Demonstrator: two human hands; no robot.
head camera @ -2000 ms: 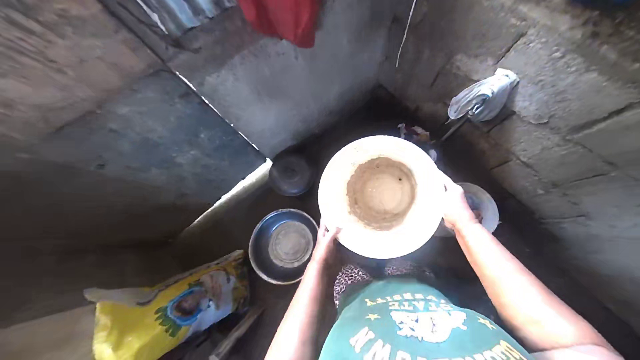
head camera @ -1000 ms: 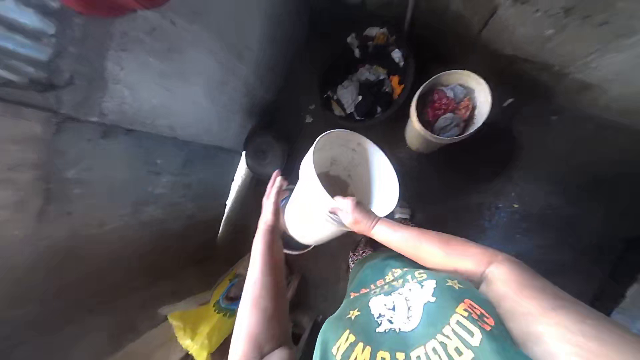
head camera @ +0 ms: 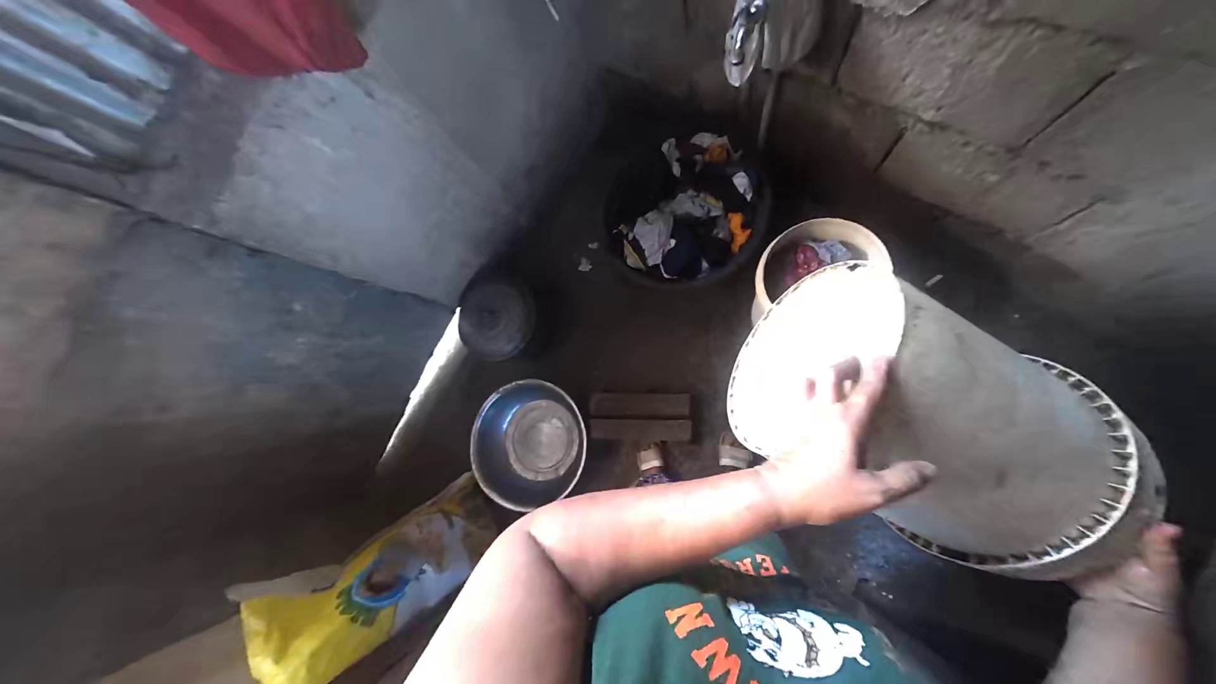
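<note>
A large pale plastic bucket point(head camera: 997, 427) lies tilted on its side in the air at the right, with ribbed rims. My left hand point(head camera: 836, 446) presses on its brightly lit round end, fingers spread, thumb along the side wall. My right hand point(head camera: 1130, 570) supports the other end near the ribbed rim, its fingers partly hidden. Behind the bucket stands a smaller cream bucket point(head camera: 825, 231) with red and grey cloth in it. A dark tub point(head camera: 689, 275) of mixed clothes sits beyond.
A metal basin point(head camera: 489, 456) with a grey disc inside lies left of my feet, beside wooden blocks point(head camera: 639, 418). A dark round lidded pot point(head camera: 497, 318) stands by the wall. A yellow printed sack point(head camera: 313, 617) lies lower left. Block walls point(head camera: 959, 161) close in the right side.
The large bucket has moved from in front of my body to the right and now lies sideways. Both hands have moved right with it. The view has shifted.
</note>
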